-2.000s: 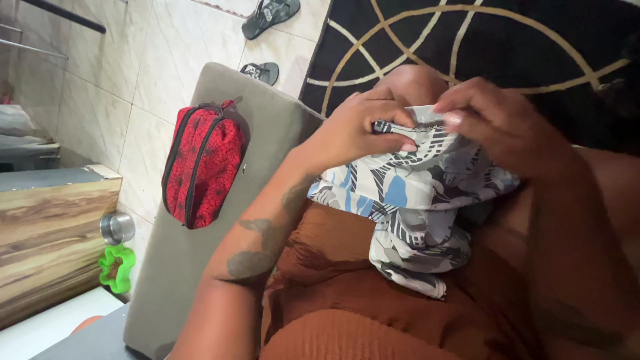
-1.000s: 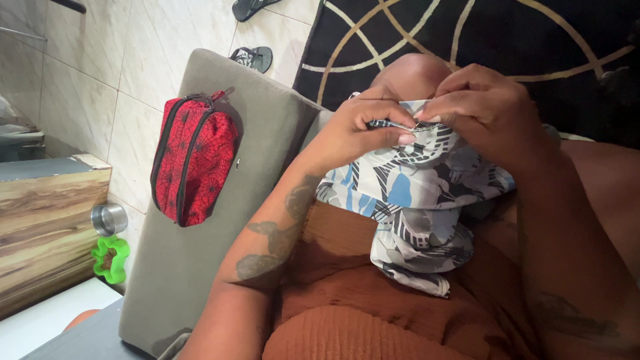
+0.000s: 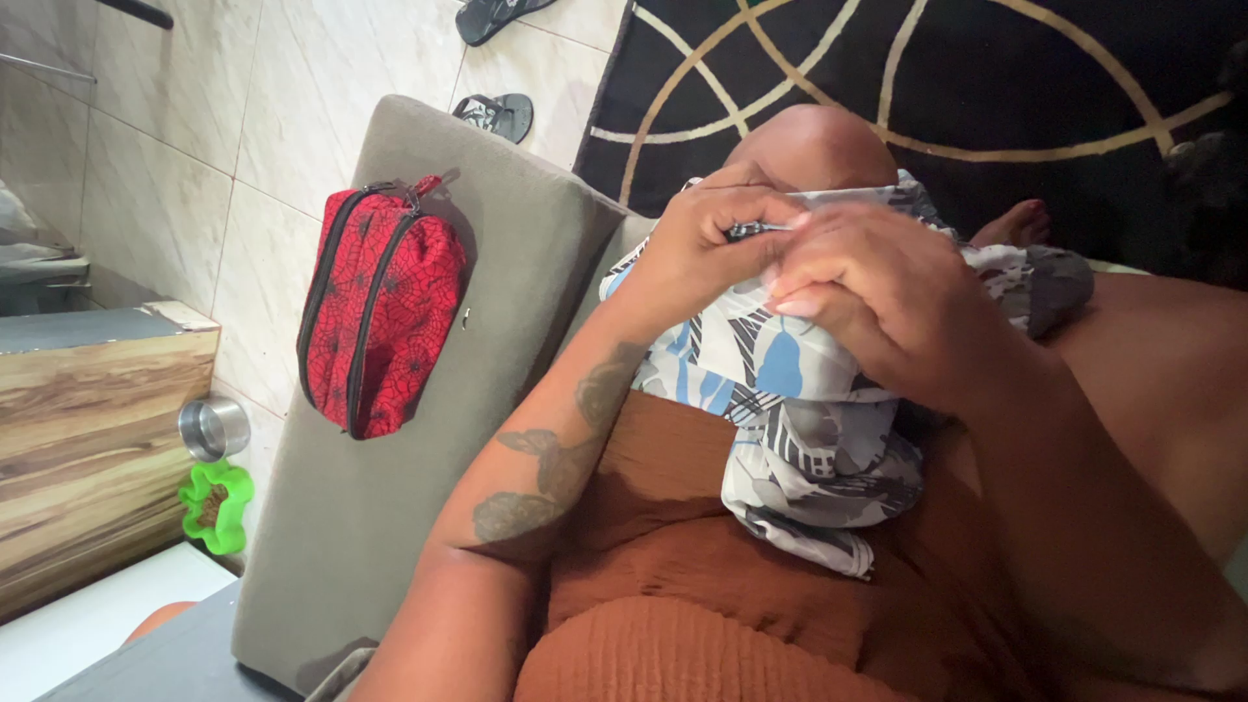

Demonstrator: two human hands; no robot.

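A patterned cloth garment [image 3: 770, 361] in white, grey, black and blue lies across my lap, over a rust-brown dress [image 3: 673, 546]. My left hand [image 3: 726, 234] pinches a folded edge of it between thumb and fingers. My right hand [image 3: 868, 292], slightly blurred, touches the left fingertips and closes on the same part of the cloth. Whether a needle or another small item is between the fingertips cannot be seen. A loose, bunched part of the cloth hangs toward my belly.
A red zippered pouch with a black web print [image 3: 390, 312] rests on the grey sofa armrest [image 3: 390, 546] at left. Beyond are flip-flops [image 3: 497, 117] on the tiles, a black patterned rug [image 3: 975, 97], a metal bowl [image 3: 214, 429] and a green bowl [image 3: 234, 507].
My right hand has shifted over the left fingertips and now hides more of the pinched cloth. More of the cloth shows spread out to the right, across the thigh.
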